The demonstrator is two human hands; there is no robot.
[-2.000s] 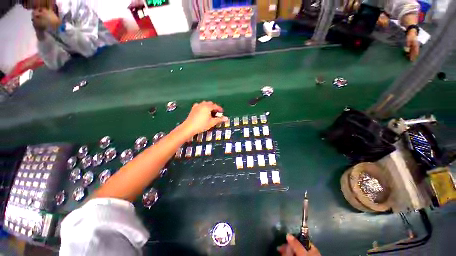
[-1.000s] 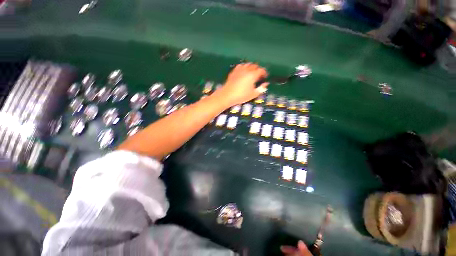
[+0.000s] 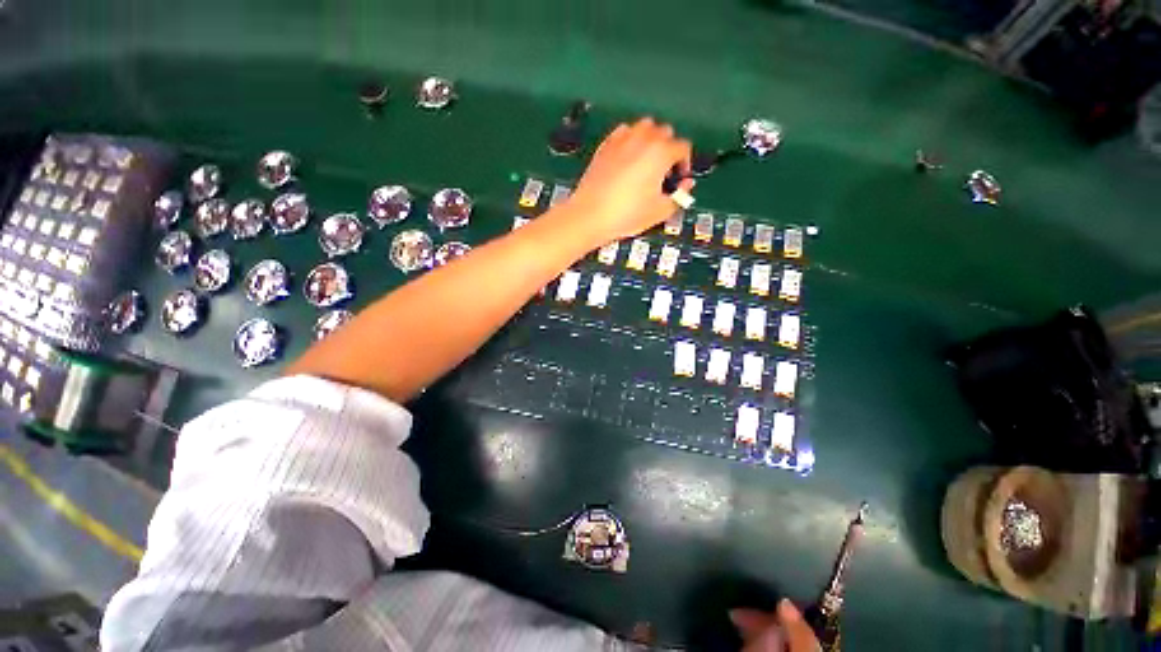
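Note:
My left hand (image 3: 633, 178) reaches over the back of the cell rows, its fingers closed on a small white battery cell (image 3: 684, 199); a dark piece shows at the fingertips, too small to name. Small white cells with orange ends (image 3: 759, 325) lie in rows in a clear tray (image 3: 598, 405), whose front pockets are mostly empty. A round shell with a circuit board (image 3: 597, 538) sits on a small pale pad in front of me. My right hand (image 3: 779, 629), cut off by the bottom edge, holds the soldering iron (image 3: 840, 567), tip pointing up.
Many silver round shells (image 3: 341, 233) lie left of the cells. A gridded parts tray (image 3: 64, 242) and a green-and-metal holder (image 3: 99, 405) are at far left. A tan tip cleaner bowl (image 3: 974, 525) and a black bag-like object (image 3: 1047, 382) are at right. A few shells (image 3: 761, 136) lie farther back.
The view has tilted down and shifted, so the people and boxes at the back are out of view. My left hand stays over the back rows, now slightly farther right along them. The iron stays in my right hand.

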